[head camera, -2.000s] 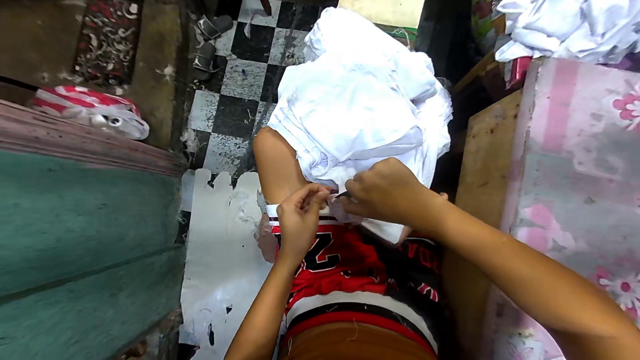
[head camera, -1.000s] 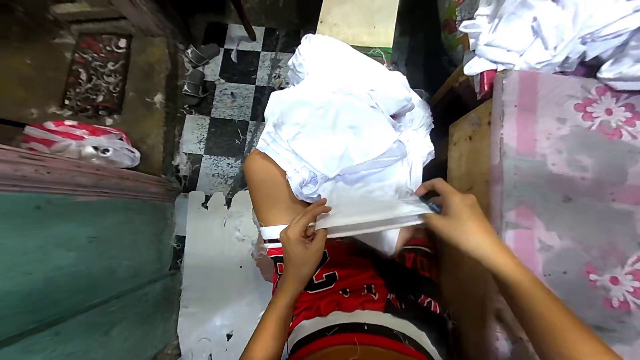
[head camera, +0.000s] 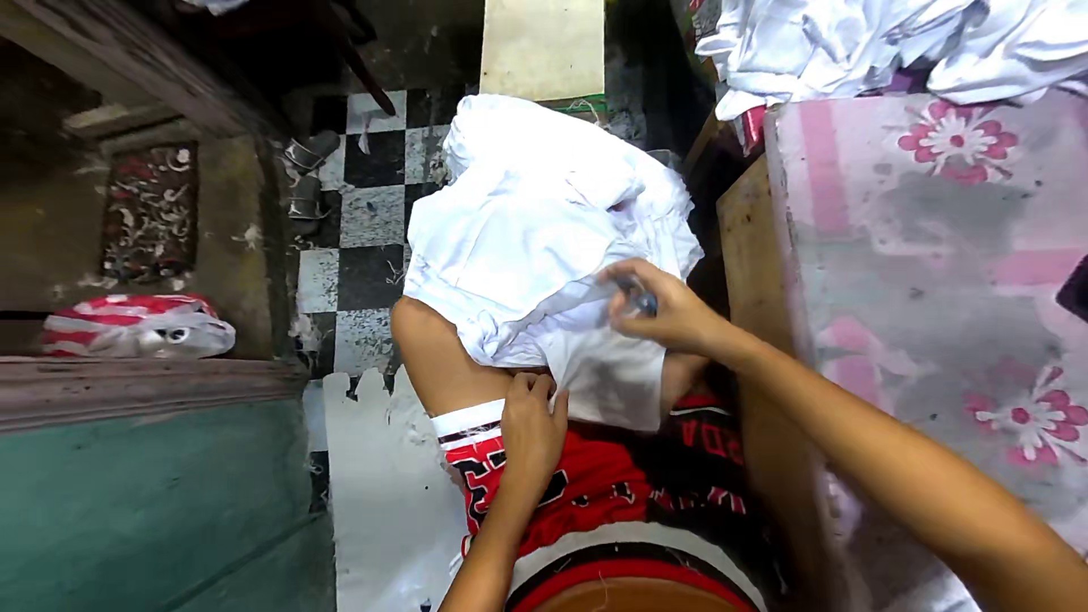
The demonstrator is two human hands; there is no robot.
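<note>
A heap of white cloth (head camera: 527,229) lies over my knees, and a white cloth flap (head camera: 608,382) hangs from it across my lap. My left hand (head camera: 535,416) grips the left edge of that flap with its fingertips, close to my left thigh. Above the flap's right side, my right hand (head camera: 659,310) is closed around a small dark bluish tool (head camera: 637,297); it is blurred, so its kind is unclear. Red and black shorts (head camera: 612,476) with white trim show under the cloth.
At right stands a table with a pink floral cover (head camera: 909,221), bearing a pile of white cloth (head camera: 816,51). A green wooden panel (head camera: 161,501) is at lower left, near a red-and-white plastic bag (head camera: 140,327). Grey slippers (head camera: 308,174) rest by the checkered floor (head camera: 371,212).
The white flap, stretched between both hands one second ago, now hangs down from the heap. My right hand has moved up over the cloth, while my left hand stays at the flap's left edge.
</note>
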